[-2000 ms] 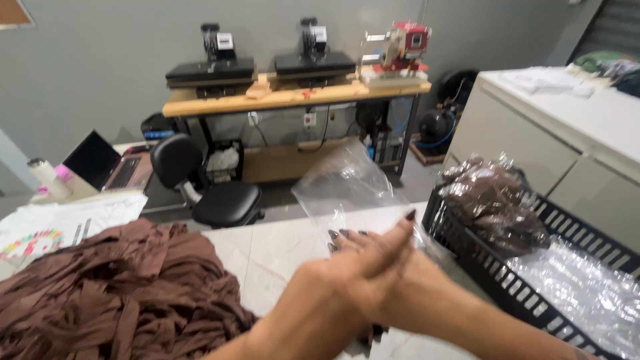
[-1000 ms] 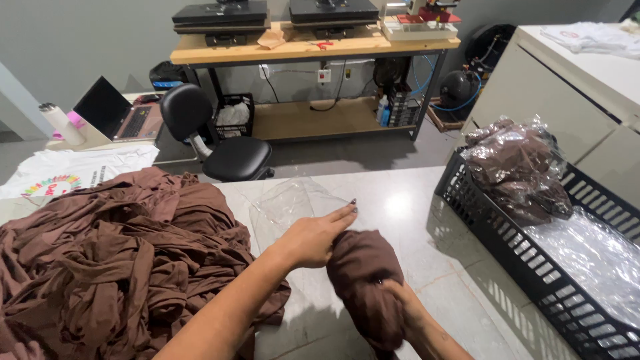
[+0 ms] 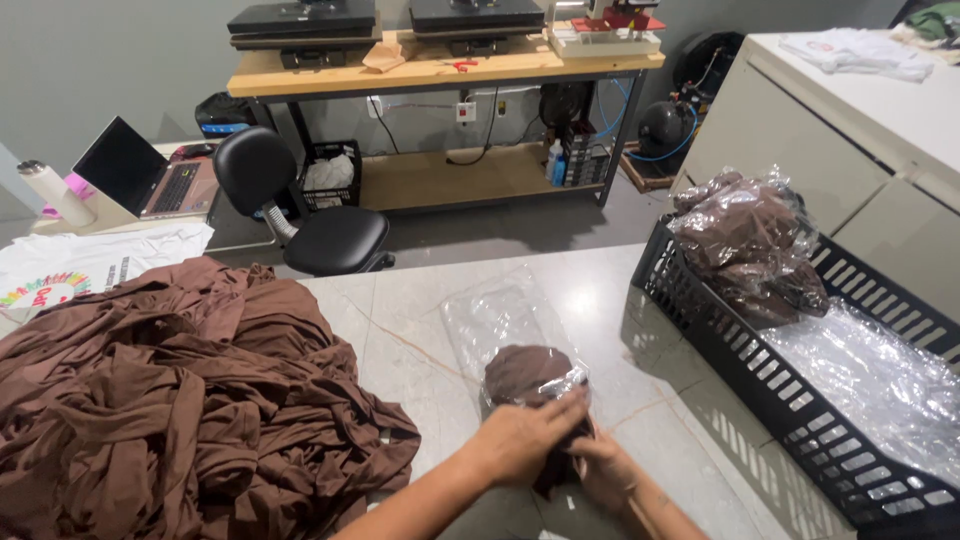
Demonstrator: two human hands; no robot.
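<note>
A bundle of brown fabric [image 3: 529,371] lies partly inside a clear plastic bag [image 3: 499,315] on the marble-patterned tabletop. My left hand [image 3: 529,435] rests over the bundle's near part, with its fingers on the bag's edge. From the right, my right hand [image 3: 604,461] grips the fabric's near end; its fingertips are partly hidden. A large heap of loose brown fabric [image 3: 172,405] covers the table to the left. At the right, a black plastic crate [image 3: 750,360] holds bagged brown fabric [image 3: 750,240] and a stack of clear plastic bags [image 3: 877,382].
Beyond the table are a black swivel chair [image 3: 337,238], a laptop [image 3: 176,187], a white bottle [image 3: 56,193] and a wooden workbench [image 3: 322,75] bearing heat presses [image 3: 300,22]. A white cabinet [image 3: 817,112] stands behind the crate. A printed white cloth [image 3: 112,255] lies beside the brown heap.
Two seconds ago my hands were together above the table. One second ago they held the brown bundle near the bag; now the bundle is partly inside the bag, lower on the table.
</note>
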